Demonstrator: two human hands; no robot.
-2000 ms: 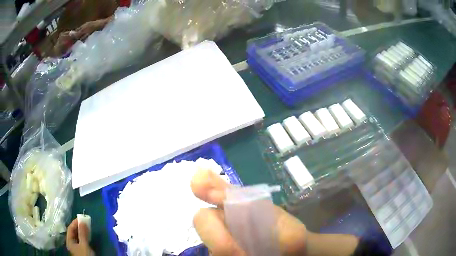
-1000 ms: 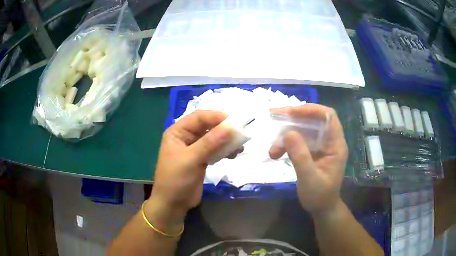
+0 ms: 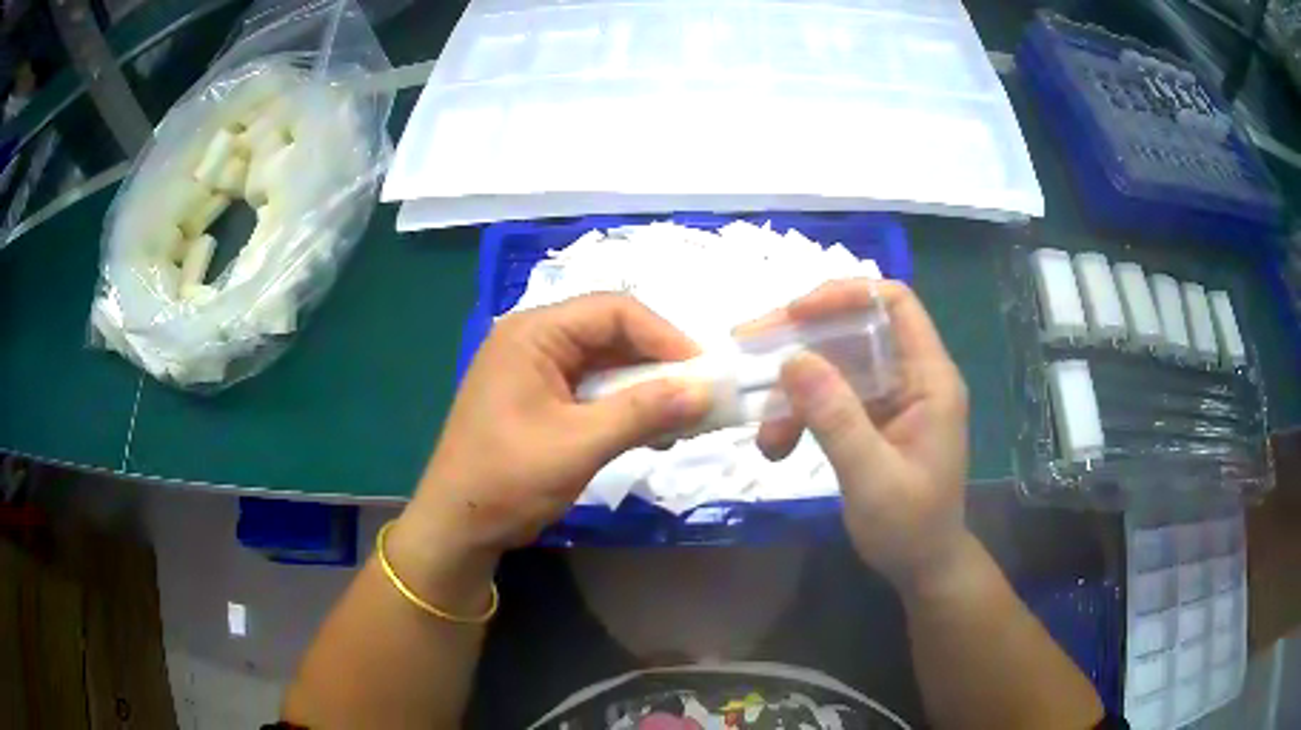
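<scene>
My left hand point(image 3: 549, 414) holds a white cylinder point(image 3: 642, 382) between thumb and fingers, over the basket. My right hand point(image 3: 878, 428) holds a clear sleeve point(image 3: 842, 350) just to its right. The cylinder's right end meets the sleeve's left end, and a thin dark pin shows at the sleeve's opening. My fingers hide part of both, so how far the cylinder sits inside cannot be told. Below them is the blue plastic basket point(image 3: 685, 526), heaped with small white pieces point(image 3: 685, 257).
A clear bag of cream cores point(image 3: 286, 235) lies at left. White compartment trays point(image 3: 713, 136) are behind the basket. At right are a clear blister tray point(image 3: 1184, 414) with rows of white cylinders point(image 3: 1056, 292), a blue tray point(image 3: 1141, 136) beyond, and a white pocket tray point(image 3: 1184, 613) lower right.
The head view swung from the right to centre. Since a second ago, my hands have come together, bringing the cylinder's pin end to the clear sleeve, which were apart.
</scene>
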